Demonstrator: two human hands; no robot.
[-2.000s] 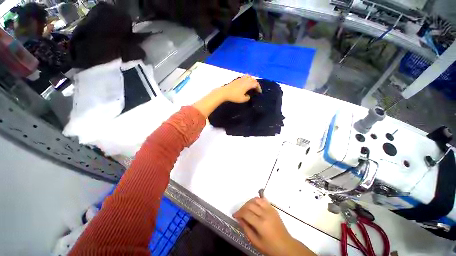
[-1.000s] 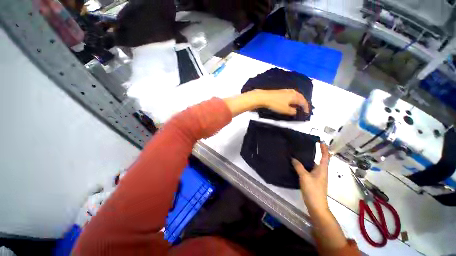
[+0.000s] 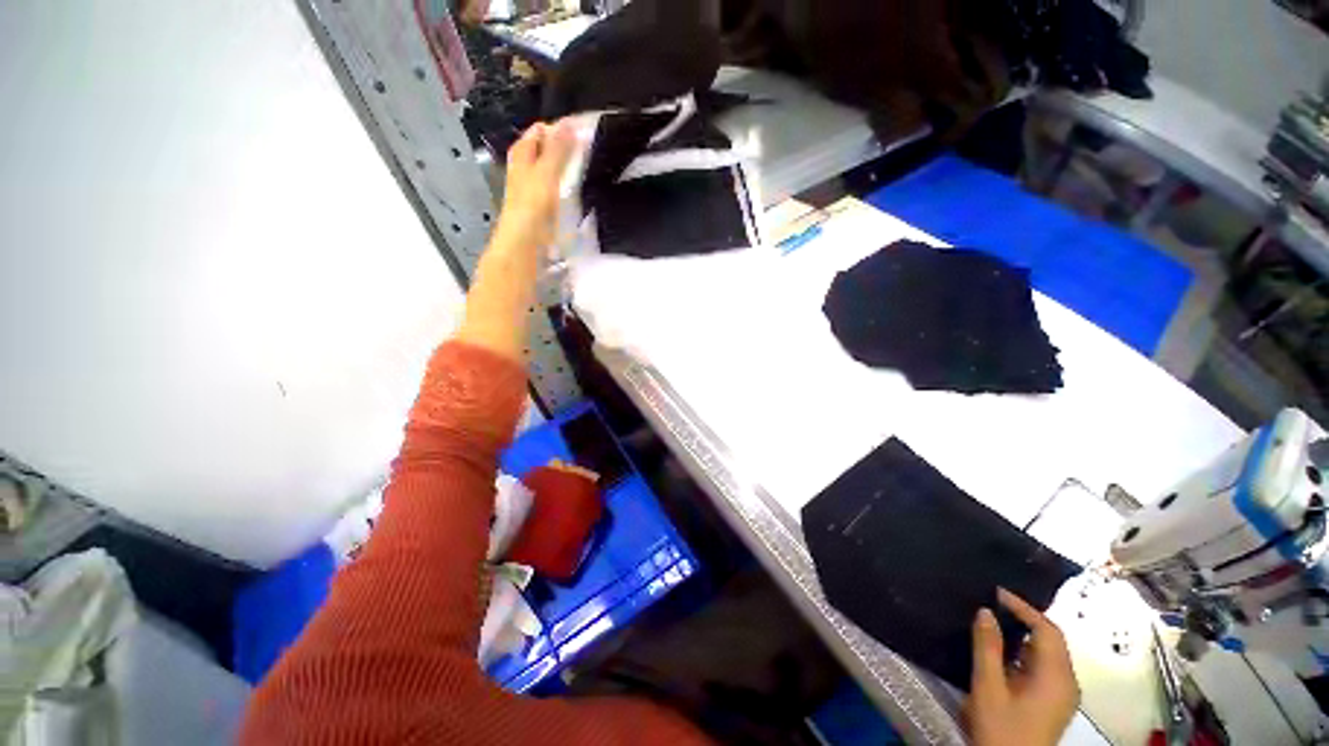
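A black pocket piece [image 3: 918, 561] with a short white mark lies flat on the white table near its ruled front edge. My right hand [image 3: 1025, 673] rests on its lower right corner, fingers on the cloth. A pile of black cloth pieces [image 3: 945, 318] with ragged edges lies farther back. My left hand [image 3: 542, 153] is stretched to the far left, its fingers closed on the edge of the white cloth bundle [image 3: 656, 299], which has black pieces [image 3: 673, 213] on it. The white cloth is partly blurred.
The sewing machine head [image 3: 1239, 503] stands at the right, with shears [image 3: 1170, 685] beside it, partly cut off. A blue crate [image 3: 620, 561] with a red cloth [image 3: 555, 522] is below the table. A metal post [image 3: 416, 175] stands at the left. A blue sheet [image 3: 1042, 241] lies behind the table.
My left hand has left the black pile, reached far left and taken hold of the white cloth, lifting its edge. My right hand stays at the black piece. The view has turned left.
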